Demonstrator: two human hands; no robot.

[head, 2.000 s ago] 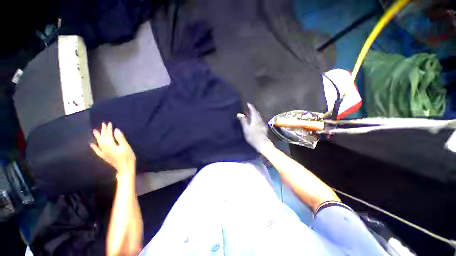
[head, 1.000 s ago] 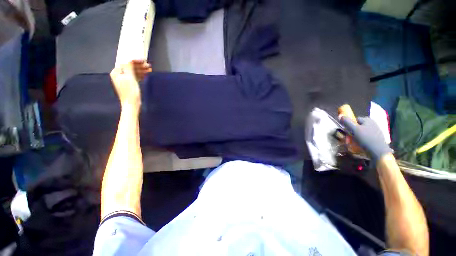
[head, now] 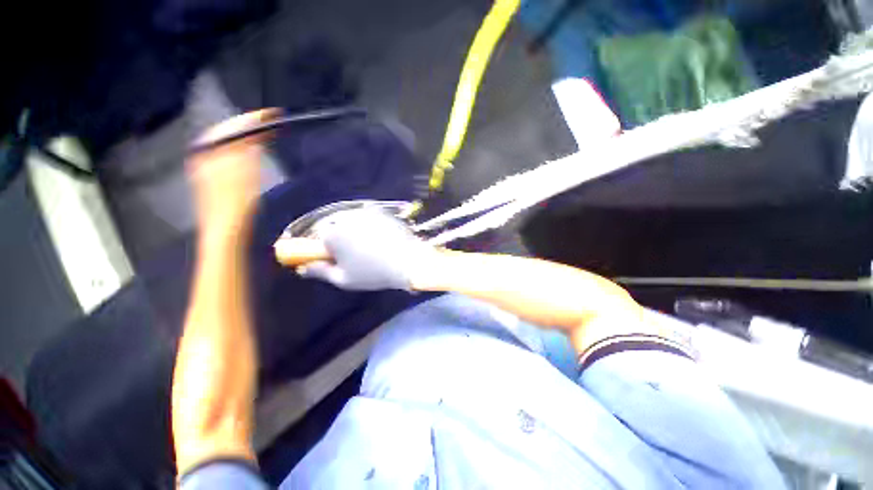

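Note:
The steam iron (head: 330,212) is over the dark navy garment (head: 302,321), which lies on the padded arm (head: 91,359). My right hand (head: 369,251), in a thin grey glove, is closed around its orange-brown handle and hides much of its body. My bare left hand (head: 232,153) is blurred, raised left of the iron and beyond it. Its fingers are curled around a thin black cord (head: 321,116). Whether the iron's sole touches the cloth cannot be told.
A white bar (head: 81,225) lies at the left. The whitish hose (head: 613,153) runs from the iron to the upper right. A yellow hose (head: 467,96) rises behind the iron. The white and red iron rest (head: 586,113) and a green cloth (head: 675,72) are at the upper right.
My right hand has brought the iron from the right side leftward over the garment. My left hand has left the white bar and now has the black cord. The view has turned.

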